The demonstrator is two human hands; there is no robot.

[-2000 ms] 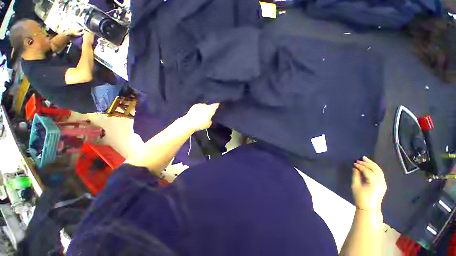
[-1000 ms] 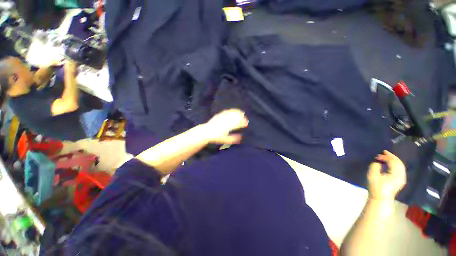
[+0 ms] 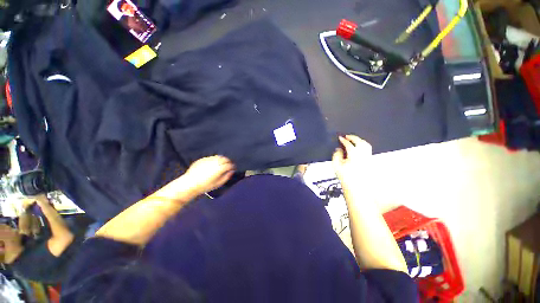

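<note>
A large dark navy garment piece (image 3: 237, 89) lies on the dark-covered pressing table (image 3: 385, 118), wrinkled at left and flatter at right. A small white paper ticket (image 3: 285, 134) lies on it near the front edge. My left hand (image 3: 212, 173) is at the cloth's front edge, fingers curled on it. My right hand (image 3: 353, 151) is at the cloth's lower right corner, fingers bent; whether it pinches the cloth is hard to tell. The steam iron (image 3: 367, 53), with a pale rim and red part, lies on the table beyond the cloth's right side.
A phone (image 3: 134, 21) and a yellow tag (image 3: 141, 56) lie at the upper left. A yellow hose (image 3: 444, 32) runs from the iron. A red basket (image 3: 447, 254) stands on the floor at right. A person (image 3: 44, 242) works at a machine at lower left.
The view has swung right, so cloth and iron appear further left. My left hand has moved closer to my right hand along the front edge. The cloth's right part looks smoother than one second ago.
</note>
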